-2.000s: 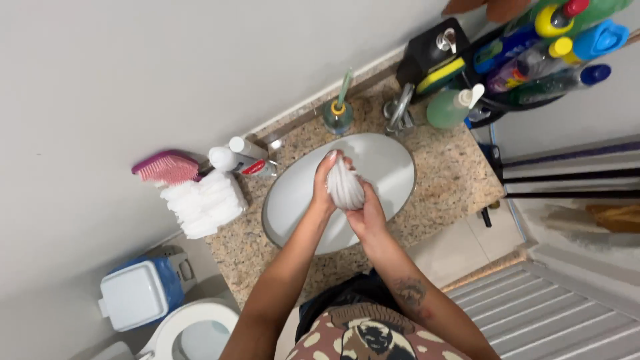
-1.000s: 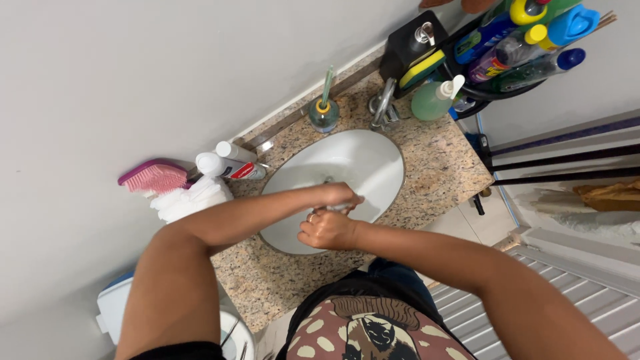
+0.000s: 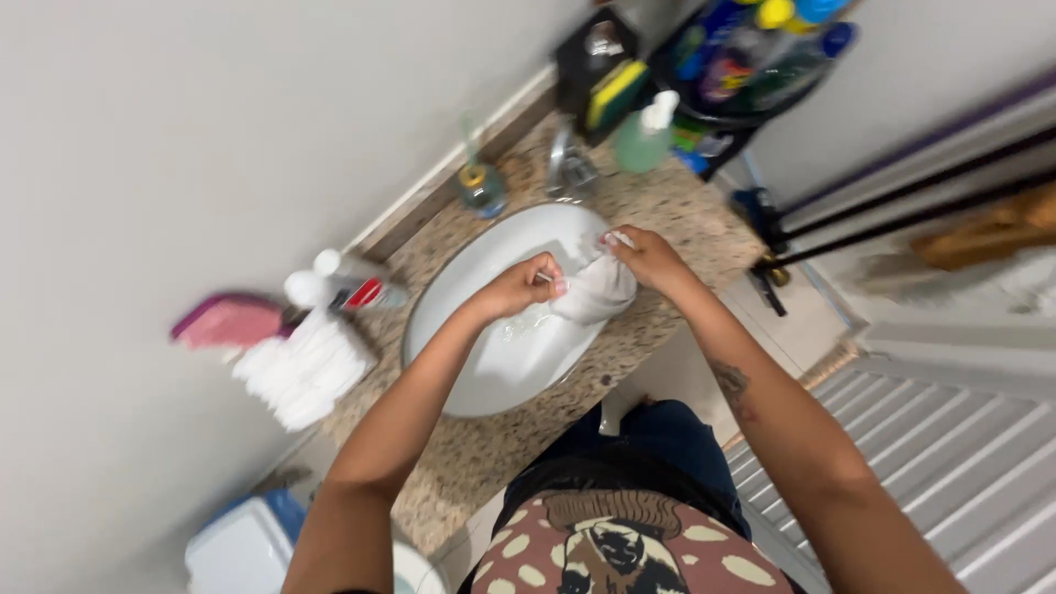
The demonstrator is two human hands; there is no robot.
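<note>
Over the right part of the white oval sink basin [image 3: 478,363], a light grey wet cloth [image 3: 602,290] hangs spread between my hands. My left hand [image 3: 532,285] pinches one edge of it, and my right hand [image 3: 639,254] grips the opposite upper edge. Beneath the cloth, some water shows in the basin. Behind the basin stands a chrome faucet [image 3: 569,165]; whether it runs cannot be told.
On the granite counter [image 3: 709,214] are a reed diffuser [image 3: 481,190], a green soap pump bottle [image 3: 643,140], a black holder with a sponge [image 3: 617,91], white tubes [image 3: 355,276], folded white cloths [image 3: 305,363] and a pink brush [image 3: 231,320]. Cleaning bottles [image 3: 751,66] stand at the upper right.
The cloth was bunched in both hands, then gripped tightly between my fists; now it is opened out. My hands have moved apart, and both forearms reach up from below.
</note>
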